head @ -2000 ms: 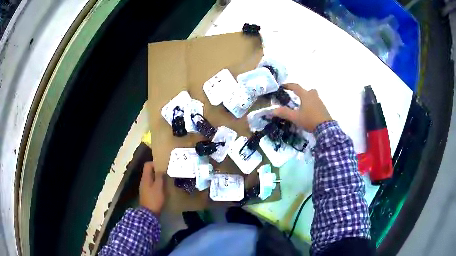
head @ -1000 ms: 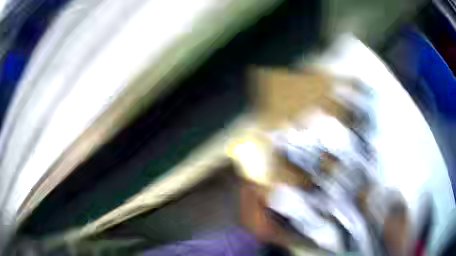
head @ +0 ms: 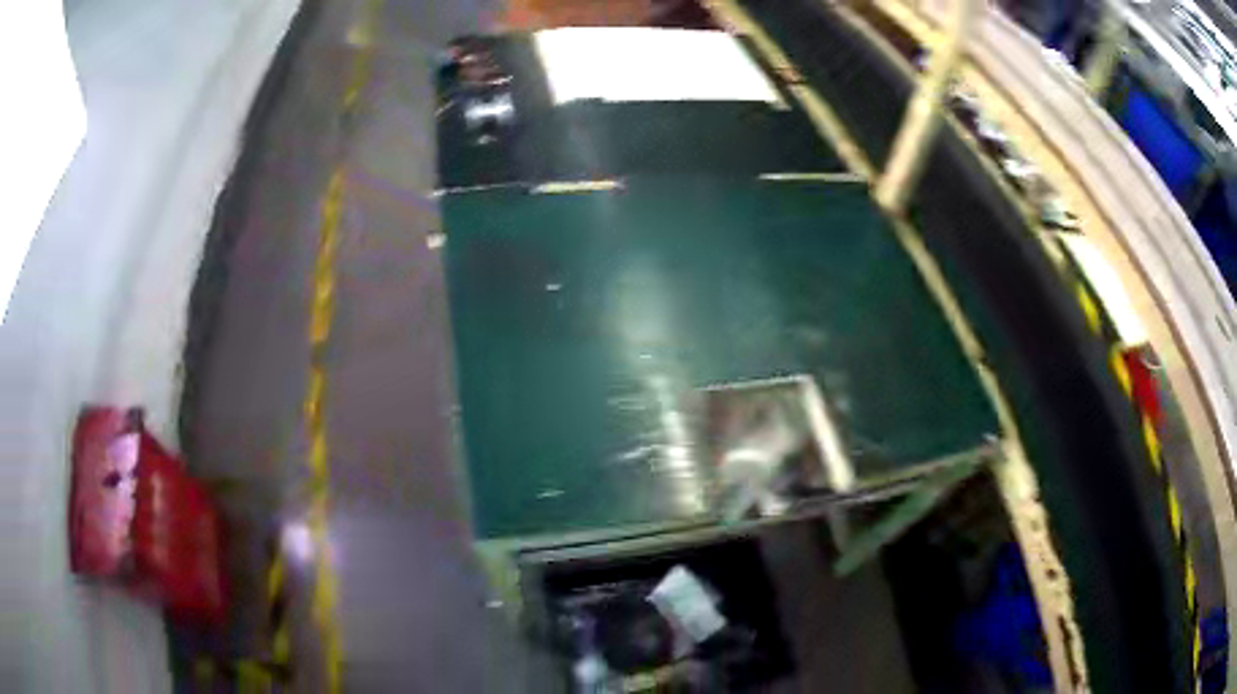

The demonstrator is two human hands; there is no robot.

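Note:
No hand is in view. A green-topped work table (head: 583, 298) lies nearest in front of me. A small open carton (head: 762, 431) sits at its near right edge, with whitish, blurred contents. Below the table's near edge is a dark open container (head: 651, 626) holding a white piece (head: 689, 605) and dark items too blurred to name. A white board or sheet (head: 658, 65) lies on a dark surface beyond the green top, with small dark and shiny items (head: 484, 109) to its left.
A dark conveyor belt (head: 997, 278) with a chipped cream frame runs along the right. A yellow line (head: 323, 298) marks the grey floor on the left. A red box-like object (head: 147, 522) stands at the far left. Something blue (head: 1004, 626) is low right, under the table edge.
The view has swung away from the cardboard sheet, the white and black parts and both hands. The green-topped table and floor aisle now show instead.

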